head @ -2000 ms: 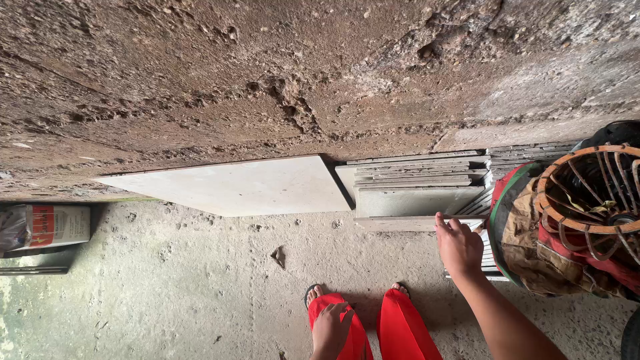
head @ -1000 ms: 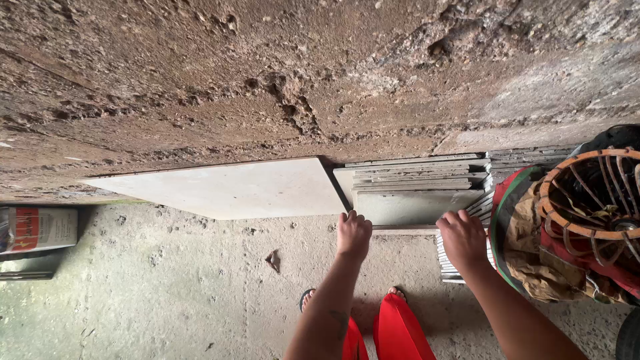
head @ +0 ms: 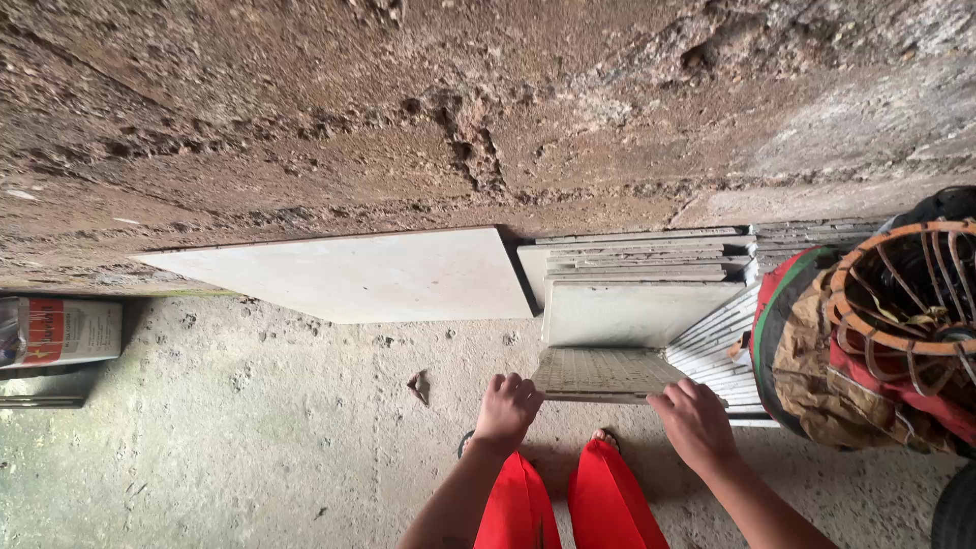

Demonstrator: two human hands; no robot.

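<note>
My left hand (head: 508,412) grips the left end of the upper edge of a tile (head: 610,372), and my right hand (head: 692,419) grips its right end. The tile is tipped toward me, showing a ridged, grid-patterned back. Behind it, a pale tile (head: 640,313) leans on a stack of tiles (head: 640,259) against the wall. To the left, a large white panel (head: 343,274) rests along the wall. More tiles (head: 717,358) stand in a fanned row to the right of the pale tile.
A round wooden-rimmed basket (head: 903,351) sits on crumpled brown and red sacks (head: 808,366) at the right. A printed box or bag (head: 69,332) stands at the far left. A dry leaf (head: 418,387) lies on the concrete floor (head: 267,450), below the rough wall (head: 305,114).
My left hand has come up from near my leg to the tiles. Between one second ago and now, both hands have drawn a tile away from the stack, toward me.
</note>
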